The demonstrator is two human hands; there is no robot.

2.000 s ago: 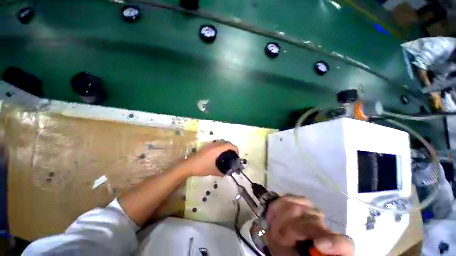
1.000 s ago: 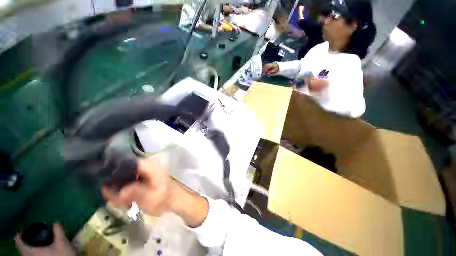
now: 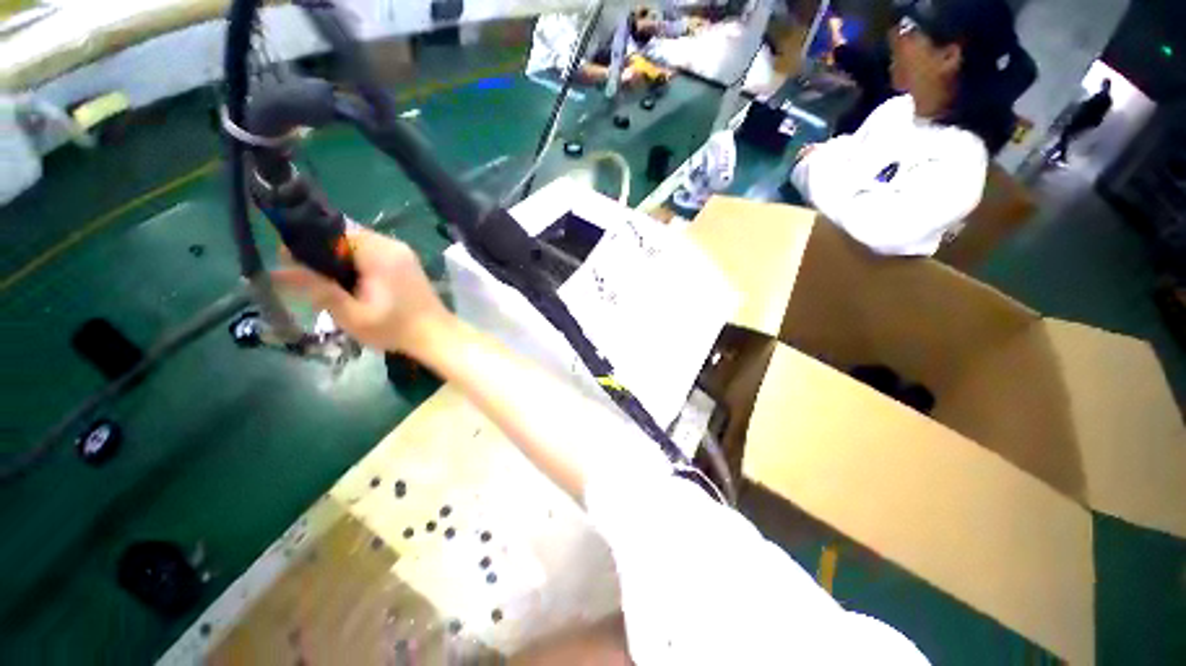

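My right hand [image 3: 377, 293] is closed around the power screwdriver [image 3: 310, 221], held over the green belt beyond the bench. Its silver nose [image 3: 323, 344] shows below the hand, and thick black cable runs from its rear. A patch of bare skin [image 3: 572, 647], likely my left hand or forearm, is cut off by the bottom edge; its fingers do not show. A black housing [image 3: 161, 576] lies on the near part of the belt, another [image 3: 108, 349] stands further off. Black discs [image 3: 98, 441] with pale-marked faces lie near them.
The white box [image 3: 670, 306] stands right of my hand, with black cable across it. A large open carton [image 3: 910, 501] with black parts inside is at the right. A person in white [image 3: 897, 176] is behind it. The spotted bench board [image 3: 442, 520] is at the bottom.
The view has swung right and up since two seconds ago. My left hand, earlier holding a black housing, no longer shows it. The screwdriver is now upright over the belt, away from the housing.
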